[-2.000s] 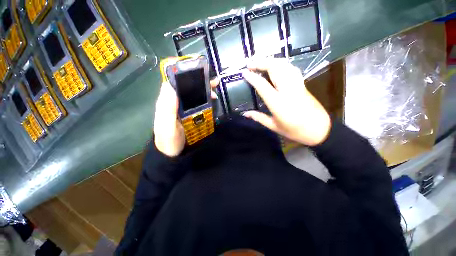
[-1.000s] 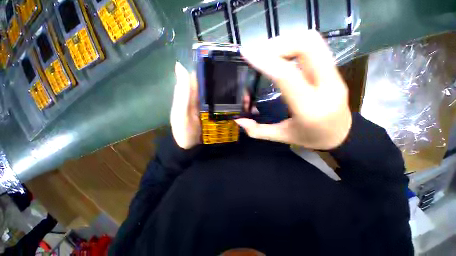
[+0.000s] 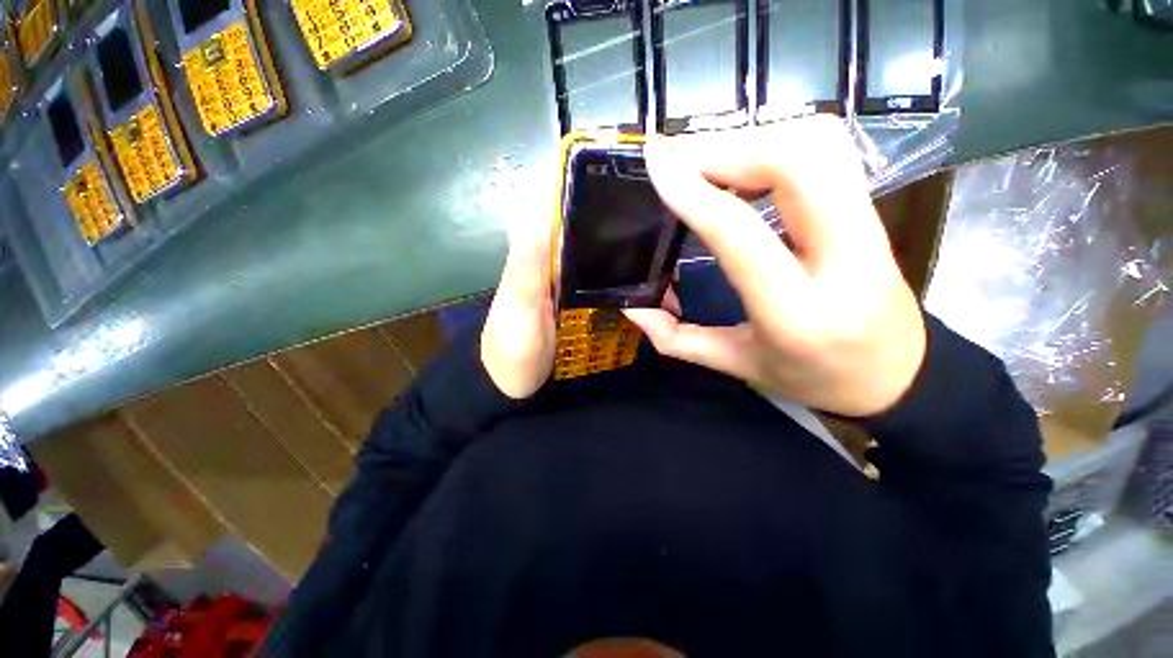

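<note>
My left hand [image 3: 521,302] holds a keypad phone [image 3: 596,345] upright over the bench's front edge, with its yellow-orange keys below the screen. My right hand [image 3: 817,276] pinches a black-bordered screen lens [image 3: 620,238] by its right side, thumb at the bottom and finger at the top. The lens lies over the phone's display and covers it. Whether it is fully seated cannot be told. The lens carrier film [image 3: 800,64] lies just beyond my hands with a row of several black-bordered lenses. Its near part is hidden by my hands.
A blister tray [image 3: 431,80] with several yellow-keyed phones lies at the left on the green mat [image 3: 335,251]. A carton at the right holds crumpled clear film [image 3: 1029,257]. Brown cardboard [image 3: 245,444] is below the bench edge.
My right hand has taken a lens from the carrier film and brought it left onto the phone's screen. The view has shifted, so tray and film show in different places.
</note>
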